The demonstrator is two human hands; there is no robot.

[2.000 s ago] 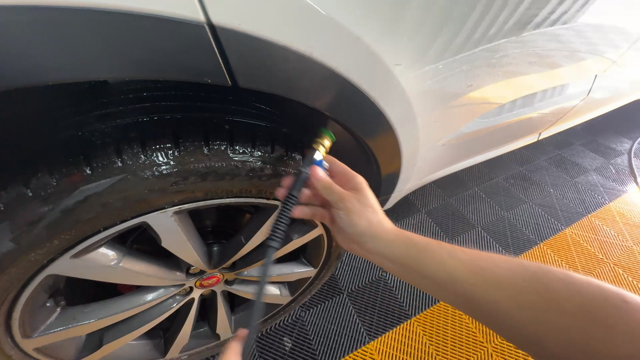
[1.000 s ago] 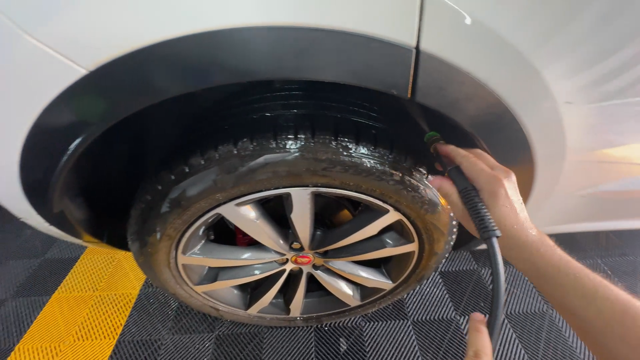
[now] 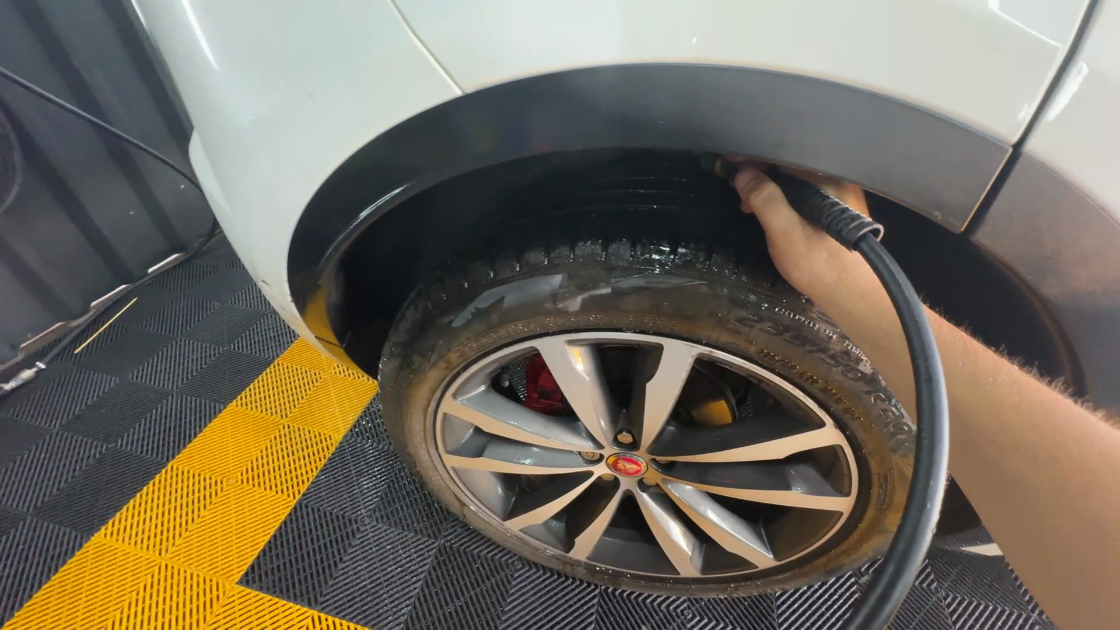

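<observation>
My right hand [image 3: 779,206] reaches in under the dark wheel arch trim [image 3: 665,114] of a white car, its fingers closed round a short black spray gun [image 3: 818,206]. The gun's tip points left into the shadowed arch above the tyre and is partly hidden. From the gun's ribbed end a black hose [image 3: 923,376] curves down past my forearm and out at the bottom edge. Below the hand stands the wet, brown-stained tyre [image 3: 516,302] with a silver and grey alloy wheel [image 3: 626,464]. My left hand is out of view.
The white car body [image 3: 289,96] slopes down at the left. Black and yellow ribbed floor tiles [image 3: 227,472] lie below. A dark corrugated wall [image 3: 79,192] with a black cable [image 3: 96,122] stands at the far left. A red brake caliper [image 3: 542,385] shows between the spokes.
My right hand has moved with the spray gun from the right side of the tyre to up under the arch. My left hand, at the lower edge before, has left the view.
</observation>
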